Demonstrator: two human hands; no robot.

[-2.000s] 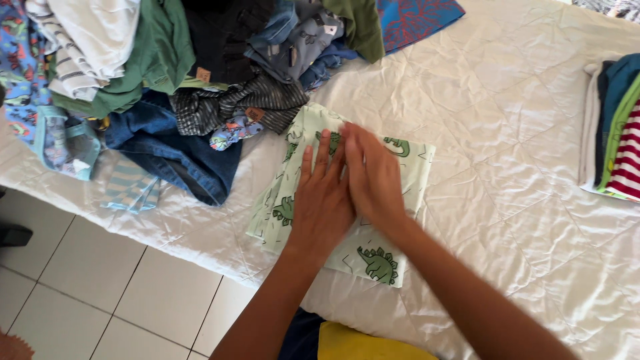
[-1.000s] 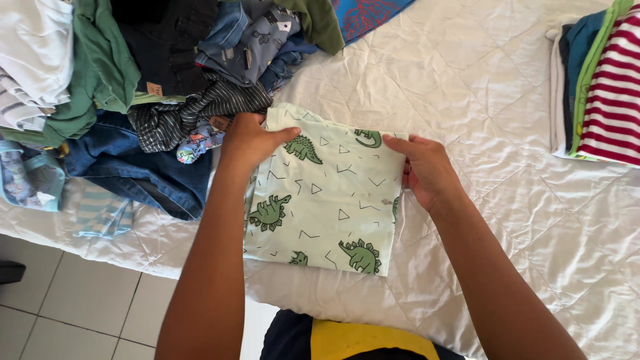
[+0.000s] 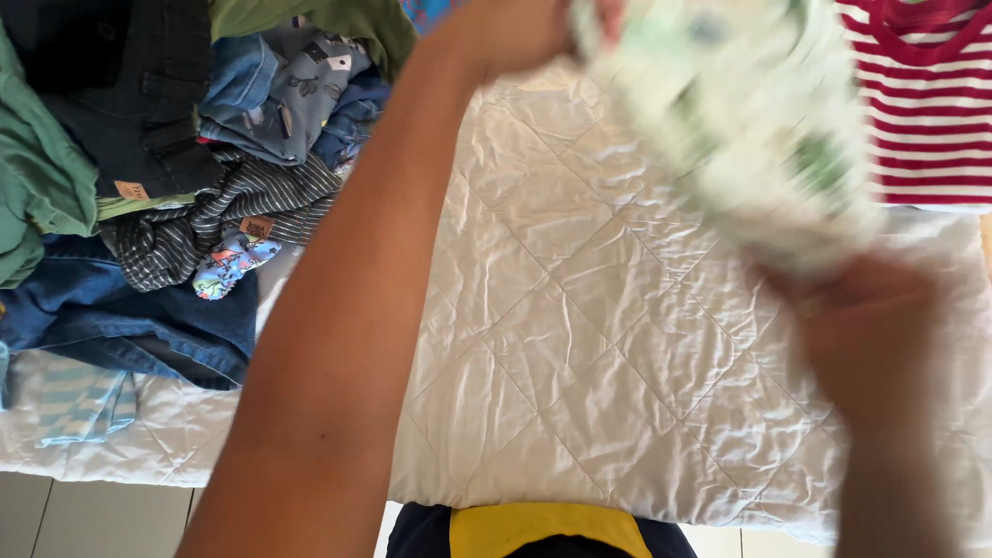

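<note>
A pale folded garment with green dinosaurs (image 3: 744,116), blurred by motion, is held up between my two hands at the upper right. My left hand (image 3: 535,35) grips its left edge near the top of the view, partly cut off by the frame. At the garment's lower right corner, my right hand (image 3: 860,318) holds on, strongly blurred. Just right of the garment lies a red-and-white striped shirt (image 3: 930,116).
A heap of loose clothes fills the left, with blue jeans (image 3: 163,318), a dark striped garment (image 3: 271,194) and a green garment (image 3: 39,170). Beneath everything is a quilted cream bedcover (image 3: 558,349); its near edge borders a tiled floor (image 3: 93,511).
Both hands have lifted the dinosaur garment off the bedcover and carried it right, close to the striped shirt. Two seconds ago both hands lay flat on it. The view has shifted right.
</note>
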